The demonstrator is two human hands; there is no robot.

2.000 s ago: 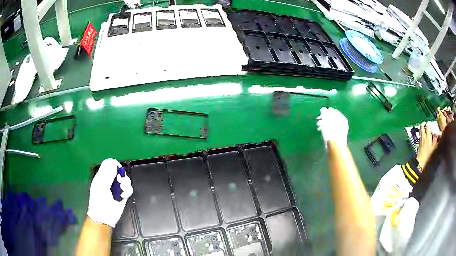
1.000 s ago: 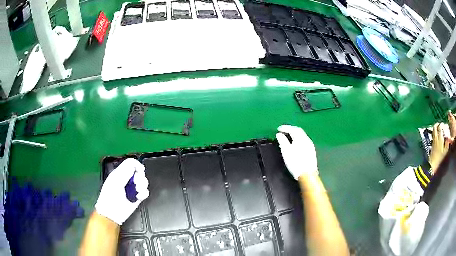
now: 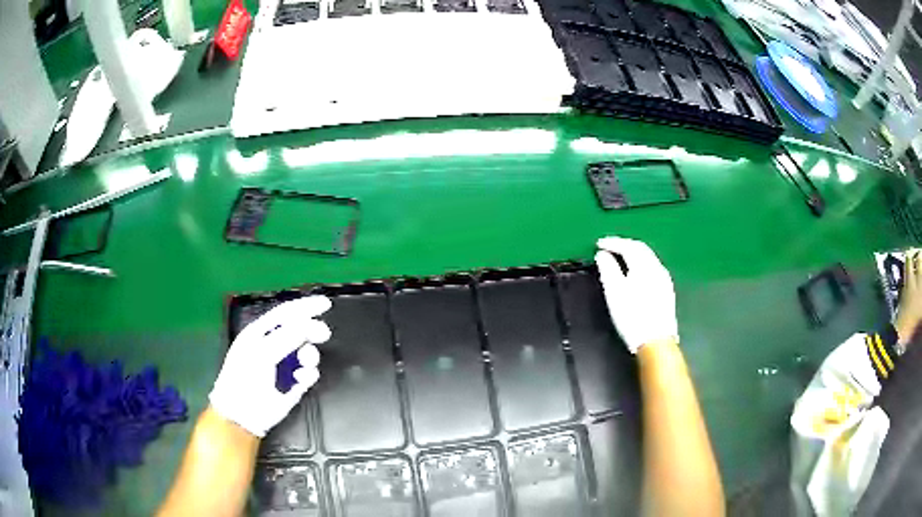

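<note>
A black pocketed component tray [image 3: 442, 379] lies on the green surface in front of me. Its far row of pockets looks empty; the near row holds parts with a speckled look. My left gloved hand [image 3: 271, 366] is over the tray's far left corner, fingers curled around small blue pieces [image 3: 294, 371]. My right gloved hand [image 3: 639, 293] is at the tray's far right corner, thumb and fingers near its rim; whether it grips the rim is unclear. Beyond the tray lie a phone middle frame [image 3: 246, 219] at left and another middle frame [image 3: 609, 186] at right.
A blue pile [image 3: 86, 419] lies at left. A white tray [image 3: 404, 76], stacked black trays [image 3: 672, 76] and blue reels [image 3: 799, 86] stand beyond the line. A red sign [image 3: 233, 30] is at far left. Another frame [image 3: 826, 295] and a person's sleeve [image 3: 841, 404] are at right.
My right hand has come back from the far right middle frame to the tray's corner. That frame now lies clear of the hand. Middle frames have shifted left in the view, which has also tilted down.
</note>
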